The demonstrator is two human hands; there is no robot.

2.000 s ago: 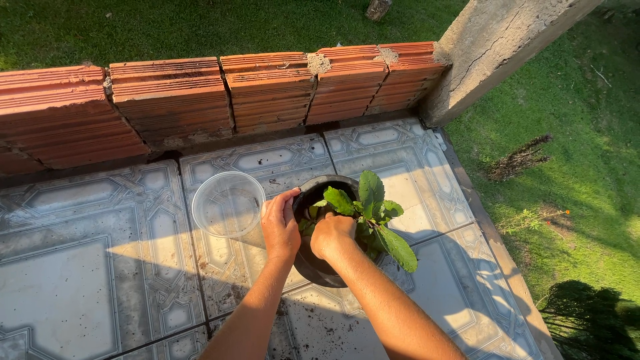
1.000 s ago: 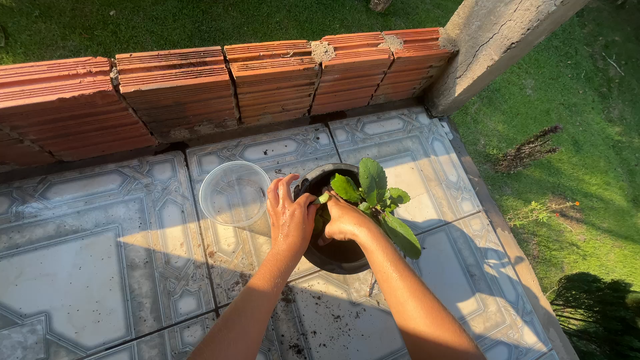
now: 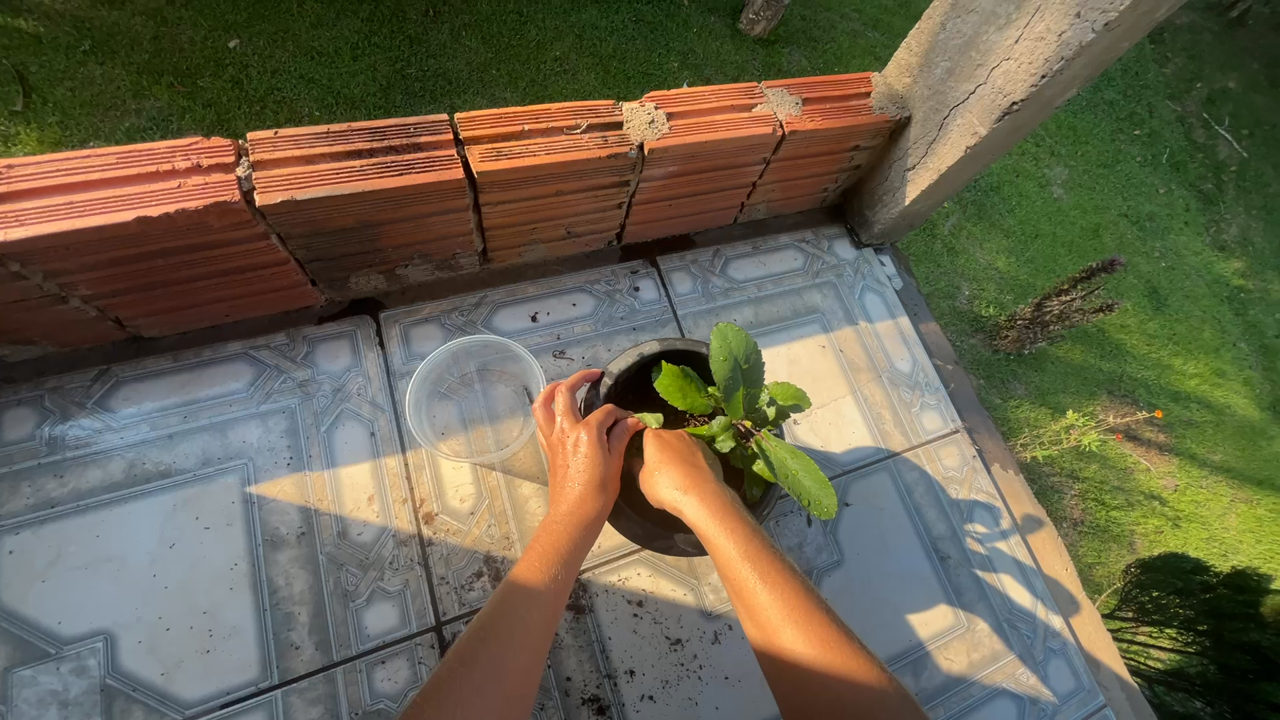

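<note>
A black round plant pot (image 3: 660,541) stands on the tiled floor with a green leafy plant (image 3: 738,375) in it, its broad leaves dotted with water drops. My left hand (image 3: 583,450) is at the pot's left rim, thumb and finger pinching a small green leaf (image 3: 650,420). My right hand (image 3: 677,468) reaches down inside the pot beside the plant's stem, its fingertips hidden, so what they touch cannot be seen. Left of the pot, close to my left hand, sits a clear plastic round container (image 3: 475,400).
A low wall of orange hollow clay bricks (image 3: 360,200) runs behind the pot and meets a concrete post (image 3: 960,110). Loose soil (image 3: 660,640) is scattered on the tiles (image 3: 130,560). Beyond the floor's right edge lies grass (image 3: 1180,360).
My left hand has gone from the pot's rim to pinching the small leaf inside it. My right hand stays down in the pot.
</note>
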